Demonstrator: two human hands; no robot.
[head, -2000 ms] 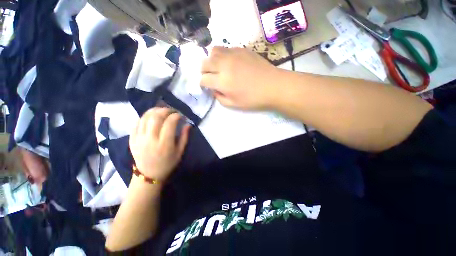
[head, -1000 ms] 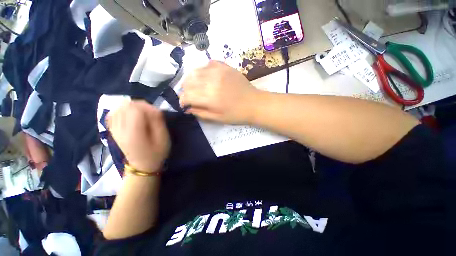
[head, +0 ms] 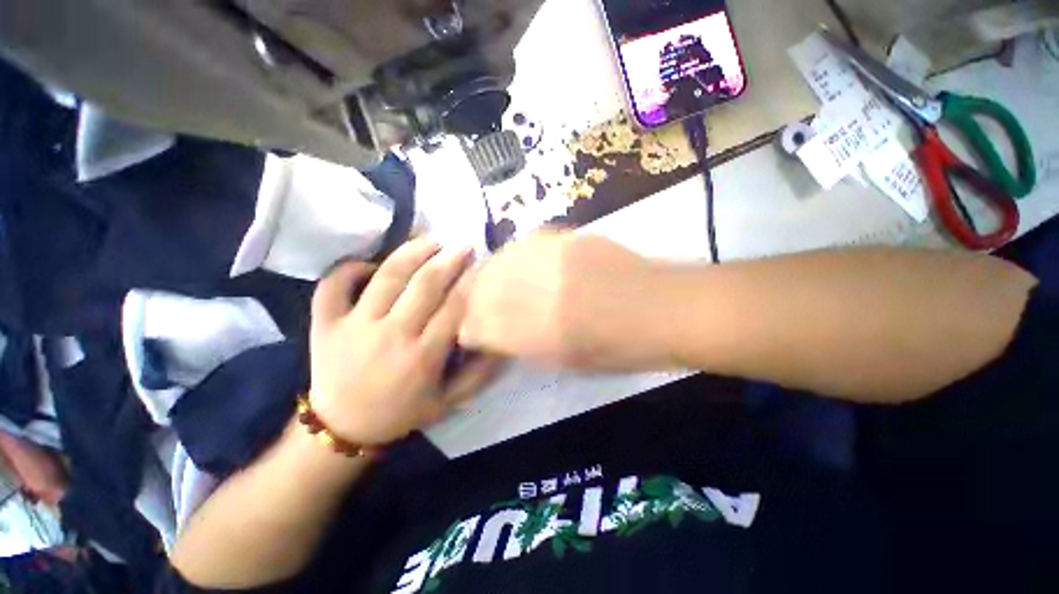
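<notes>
My left hand [head: 389, 342] lies palm down on the navy and white fabric just below the machine's needle area. My right hand [head: 552, 299], blurred, is beside it, its fingers touching or overlapping the left fingers. A white piece [head: 447, 192] with a navy strip [head: 395, 192] runs from under the sewing machine head [head: 314, 87] to my fingertips. The ribbed knob [head: 496, 154] is just above the hands. My fingertips hide the fabric edge between them, so a grip cannot be made out.
Navy fabric [head: 174, 221] with white pieces [head: 314, 215] is heaped at left. A lit phone [head: 677, 58] with a cable [head: 704, 192] lies at the upper middle. Red-and-green scissors [head: 958, 174] and paper labels [head: 854, 139] lie at right. Part of another person's arm [head: 33, 466] shows at far left.
My left hand has moved right and up to meet my right hand, which is lower and farther right in view. The view has shifted closer to the machine head, which now looks larger.
</notes>
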